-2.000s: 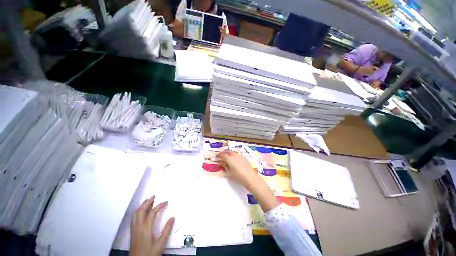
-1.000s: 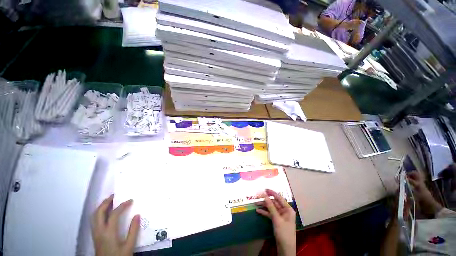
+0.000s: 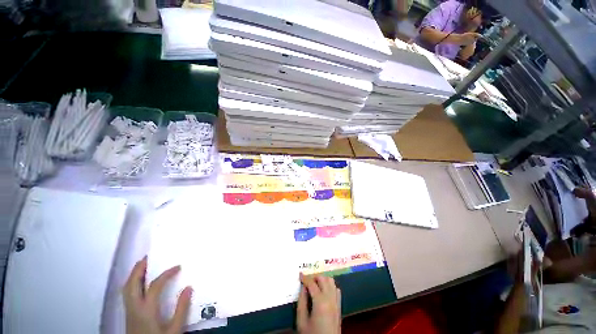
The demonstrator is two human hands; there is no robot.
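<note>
A white panel [image 3: 225, 254] with a round print near its front edge lies flat in front of me. My left hand [image 3: 153, 297] rests on its left front part with fingers spread, holding nothing visible. My right hand [image 3: 318, 301] is at the panel's right front corner, fingertips bent against the edge; whether it pinches a small piece cannot be seen. The coloured printed sheet [image 3: 336, 235] lies beyond and to the right of the panel, with tiny white pieces near its top.
Two clear boxes of small white pieces [image 3: 188, 147] [image 3: 124, 150] and white strips [image 3: 77, 124] stand back left. A tall panel stack [image 3: 287, 85] stands behind on brown board. Another panel [image 3: 391, 194] lies right. People sit at the right and far back.
Since two seconds ago my right hand has moved from the coloured sheet's far part to the panel's right front corner. My left hand stays on the panel. The view has shifted right.
</note>
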